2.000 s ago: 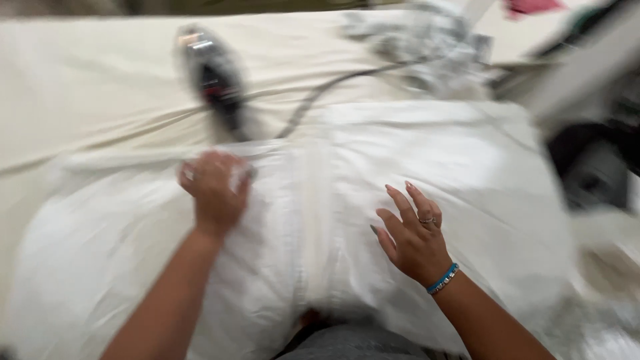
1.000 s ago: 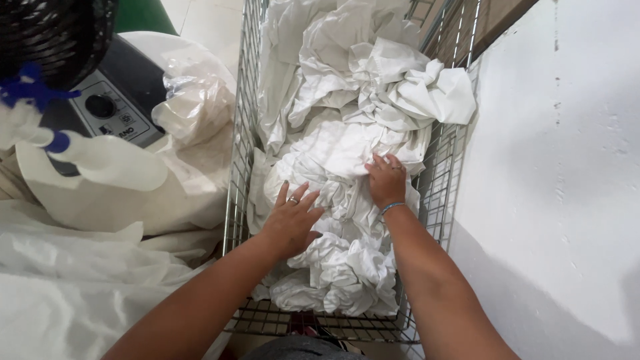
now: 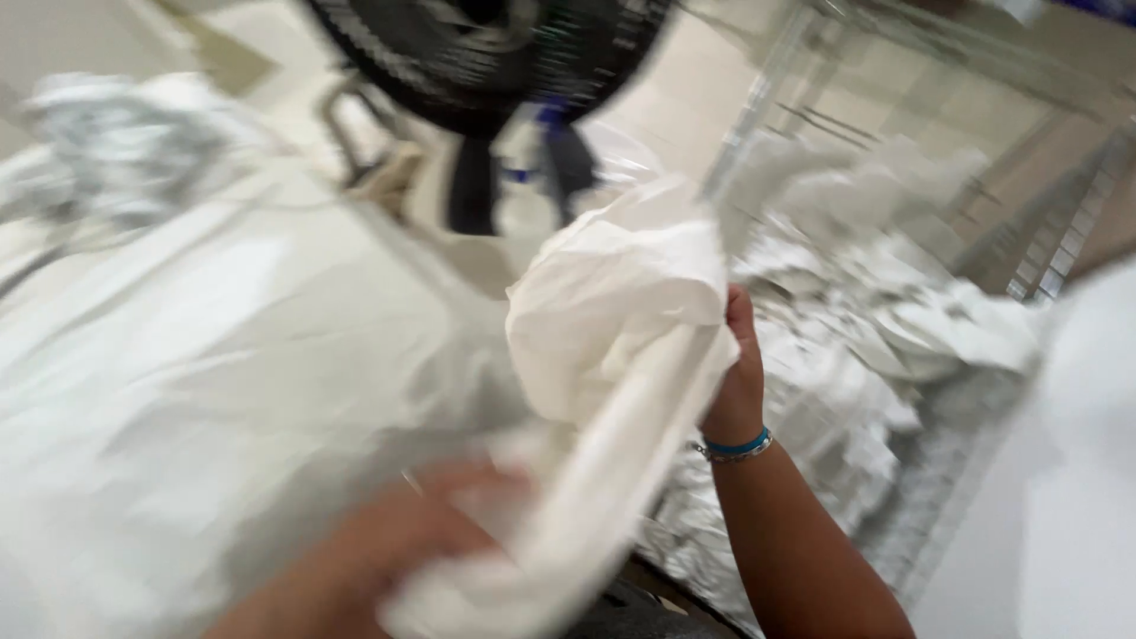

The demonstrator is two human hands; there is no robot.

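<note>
A bunched white cloth (image 3: pixel 621 302) hangs in front of me at the middle of the view. My right hand (image 3: pixel 741 373), with a blue band and a chain bracelet at the wrist, grips the cloth's upper right side; the cloth hides part of its fingers. Blurred by motion, my left hand (image 3: pixel 435 515) is at the cloth's lower left edge, and whether its fingers grip the cloth is not clear. Behind my right arm lie more crumpled white cloths (image 3: pixel 825 355) in a wire basket cart (image 3: pixel 745 115).
White fabric covers a surface (image 3: pixel 222 355) on the left, with a crumpled cloth (image 3: pixel 124 142) at its far end. A black fan (image 3: pixel 497 53) stands ahead, a spray bottle (image 3: pixel 524 177) before it. A white surface (image 3: pixel 1083 444) borders the cart on the right.
A second ago both hands were on the cloths in the wire basket; now a white cloth is up in my right hand. The view has swung left from the basket.
</note>
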